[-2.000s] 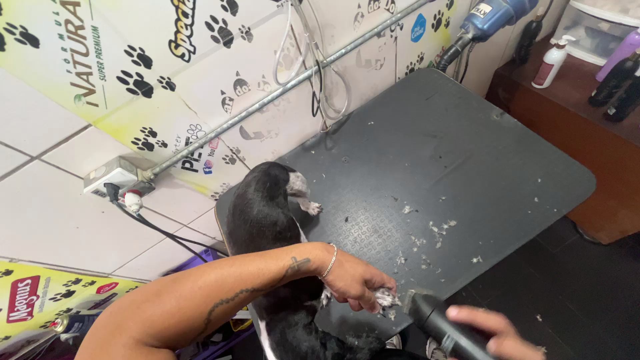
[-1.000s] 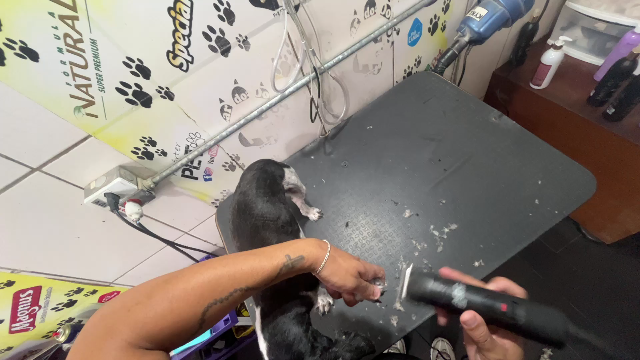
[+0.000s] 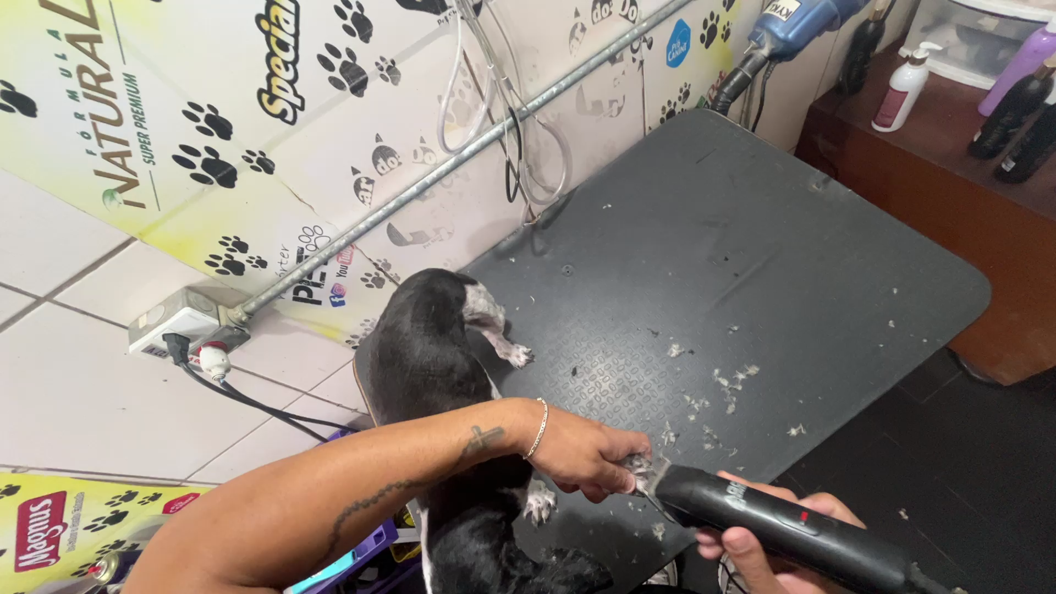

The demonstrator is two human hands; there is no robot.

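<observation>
A black and white dog is on a dark grooming table, its head end low in the view. My left hand reaches over its back and grips one of its paws, mostly covered by the fingers. In my right hand is a black electric hair clipper, its blade end against the held paw. Another white paw shows under my left wrist. Tufts of cut hair lie on the table top.
A metal conduit runs along the wall to an outlet box with plugged cords. Looped cables hang behind the table. A blue dryer is at the back corner. Pump bottles and a plastic bin stand on a brown cabinet.
The clipper, apart from the held paw one second ago, now touches it. My right hand has shifted its hold on the clipper body. My left hand keeps its grip on the paw.
</observation>
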